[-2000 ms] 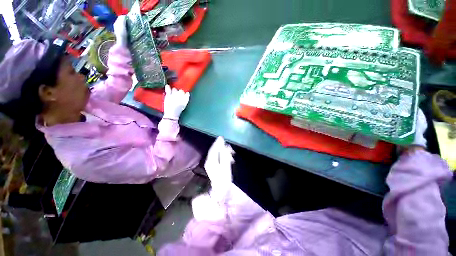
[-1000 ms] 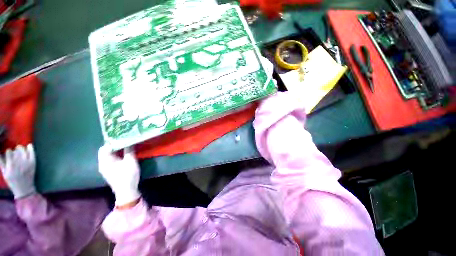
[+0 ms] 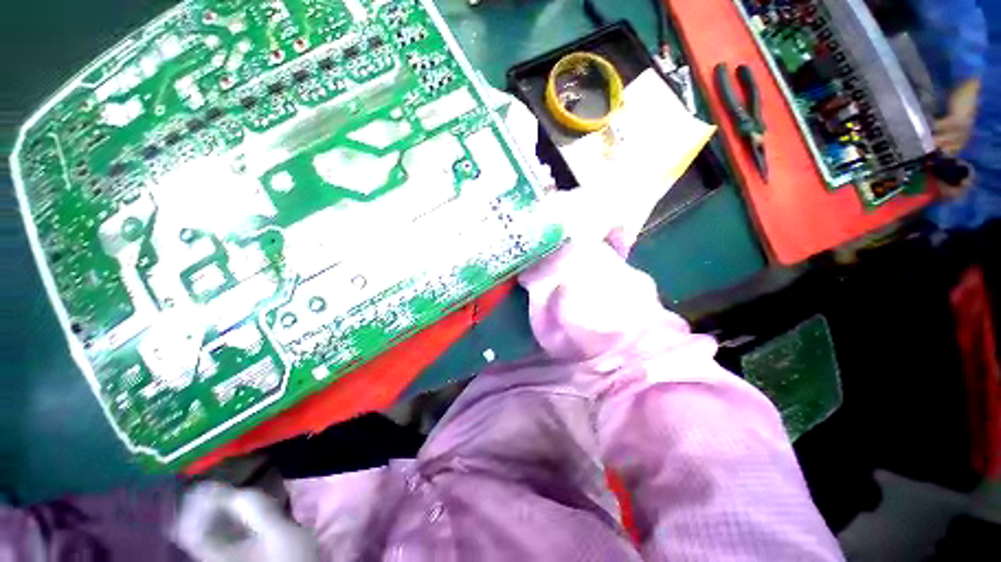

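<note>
A large green circuit board (image 3: 302,187), solder side up with bright silvery areas, is tilted above a red mat (image 3: 362,390). My right hand (image 3: 529,141), in a white glove, is at the board's right edge and grips it; its fingers are mostly hidden under the board and glare. A blurred white-gloved hand (image 3: 244,525), apparently my left hand, is low at the bottom edge, below the board's near left corner and apart from it. Its fingers cannot be made out.
A black tray (image 3: 703,181) right of the board holds a yellow tape roll (image 3: 584,92) and pale yellow paper (image 3: 648,143). Pliers (image 3: 743,115) and a populated board (image 3: 840,104) lie on another red mat (image 3: 793,225). A person's blue sleeve (image 3: 953,55) is at top right.
The view has shifted and the board looks larger and further left. My left hand, at the board's near left corner one second ago, now appears below and off it. My right hand stays at the right edge.
</note>
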